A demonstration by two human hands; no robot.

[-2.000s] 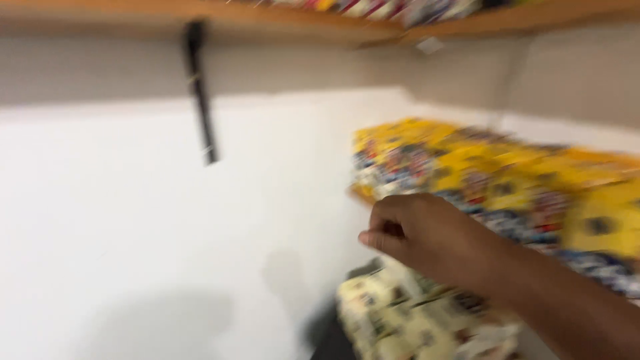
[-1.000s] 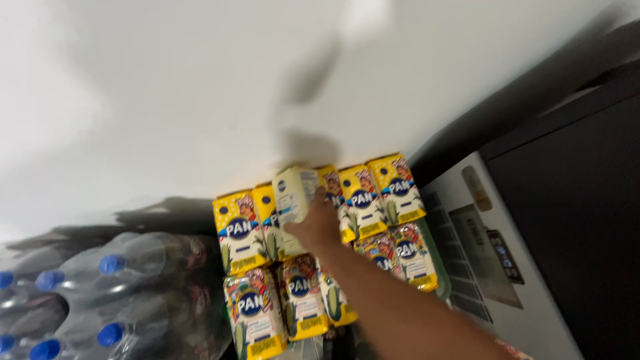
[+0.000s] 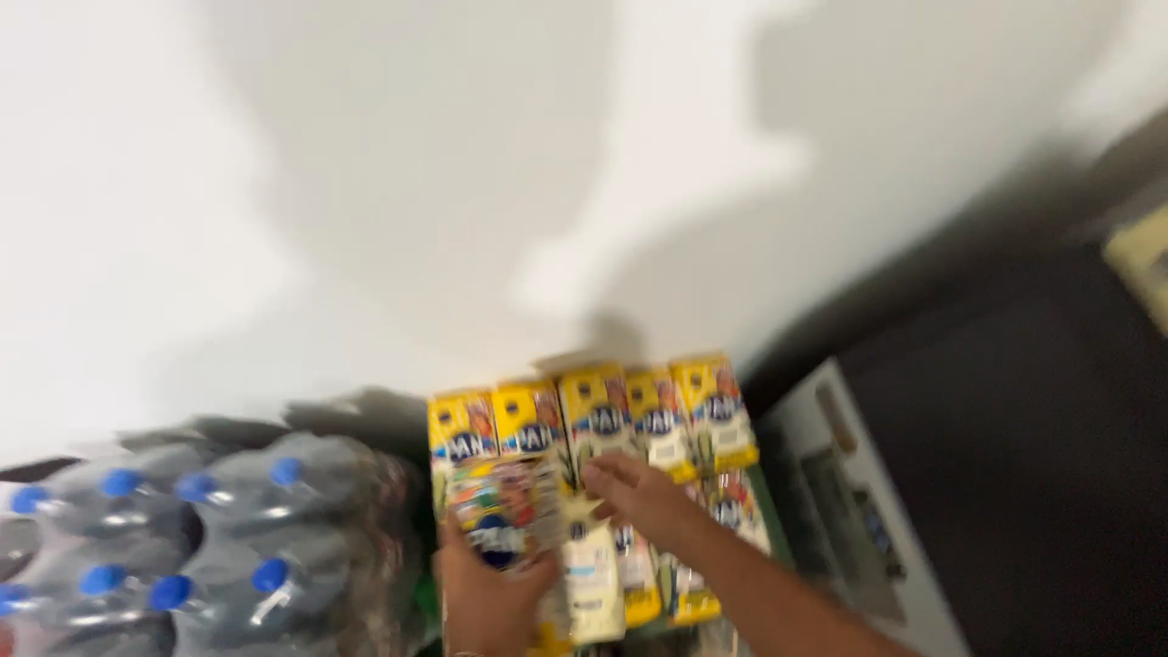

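Yellow P.A.N. corn flour bags (image 3: 716, 411) stand in a back row against the wall, with more bags in a front row. My left hand (image 3: 497, 593) grips a colourful P.A.N. bag (image 3: 497, 511) at the front left of the stack. To its right, my right hand (image 3: 639, 502) is over the middle bags with its fingers apart and nothing held in them. Just below it a pale cream bag (image 3: 593, 584) lies in the front row, showing its printed side panel. The picture is somewhat blurred.
Shrink-wrapped plastic bottles with blue caps (image 3: 269, 575) stand at the left. A white wall (image 3: 411, 182) rises behind the bags. At the right are a white vented panel (image 3: 867, 511) and a large dark surface (image 3: 1031, 438). A yellow object shows at the right edge.
My left hand has come into view, holding a colourful bag. My right hand, which was on a pale bag in the back row, is now off it with its fingers apart.
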